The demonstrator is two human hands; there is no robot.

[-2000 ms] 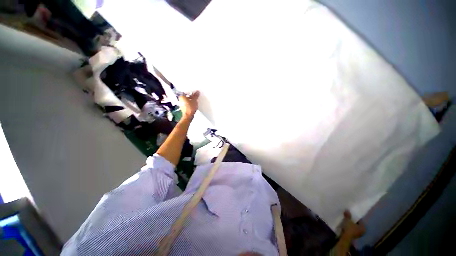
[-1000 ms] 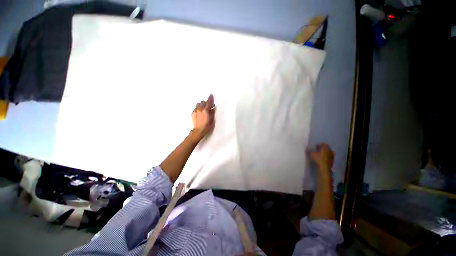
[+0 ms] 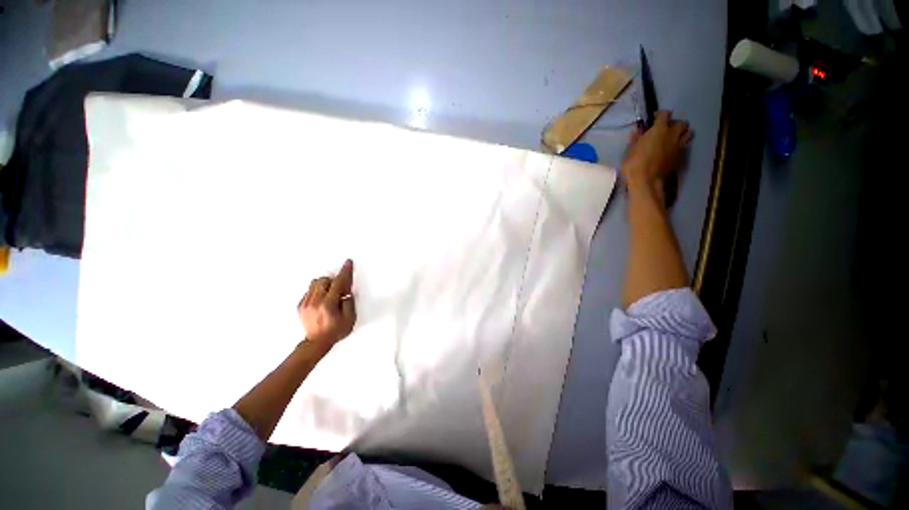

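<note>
The large white fabric [image 3: 249,219] lies spread on the table, with creases and a thin line down its right part. My left hand [image 3: 329,311] rests on it, index finger extended and other fingers bent, holding nothing visible. My right hand [image 3: 658,149] is beyond its upper right corner, closed over the handle end of the black tailor's shears [image 3: 649,85]. The blades point away from me; the fingers partly hide the handles. Part of the pale tape measure [image 3: 496,438] hangs over the fabric's near edge.
Dark suiting cloth [image 3: 55,149] lies partly under the fabric's left side. A tan wooden piece [image 3: 588,108] and a blue round item [image 3: 580,152] are left of the shears. The dark table rail [image 3: 720,199] runs along the right. Offcuts [image 3: 150,423] show at lower left.
My right hand has moved away from me, from bare table beside the fabric to the shears. My left hand is still on the fabric. The view has shifted, showing the shears and wooden piece more fully.
</note>
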